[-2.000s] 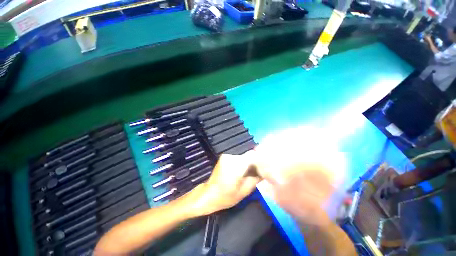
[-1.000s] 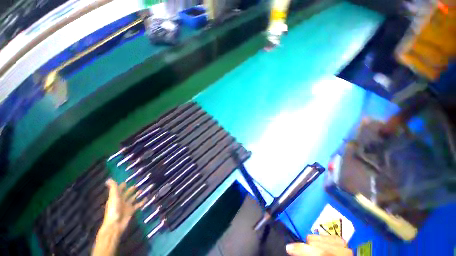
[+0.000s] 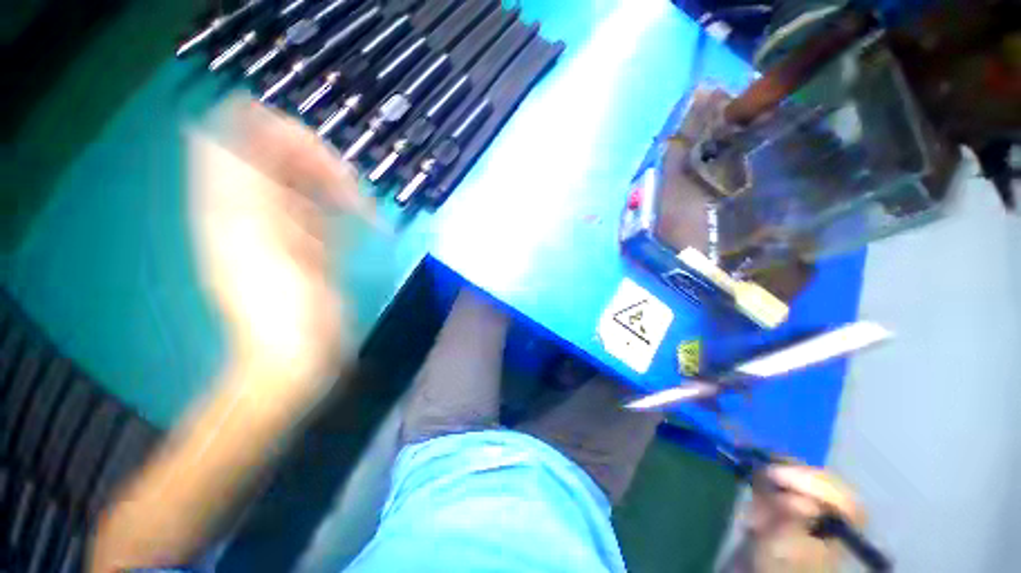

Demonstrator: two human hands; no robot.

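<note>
My right hand (image 3: pixel 808 509) is at the lower right, shut on a black stick unit (image 3: pixel 733 448). The unit's bright bars spread out above the hand, beside the press base, and a dark end sticks out below it. My left hand (image 3: pixel 274 229) is at the left, strongly blurred, at the near end of the upper row of black sticks (image 3: pixel 448 56). Nothing shows in it and its fingers look extended. The upper row's silvery tips point towards the lower left.
A press (image 3: pixel 728 213) with clear guard panels stands on the blue-topped table (image 3: pixel 773 414). A white warning label (image 3: pixel 635 325) is near the table edge. Another row of black sticks (image 3: pixel 62 448) lies at the lower left. The wearer's lap is below.
The view has swung down and right. My right hand now holds a unit with its bars spread. The gap between the two rows of sticks is wider, and my left hand remains beside the upper row.
</note>
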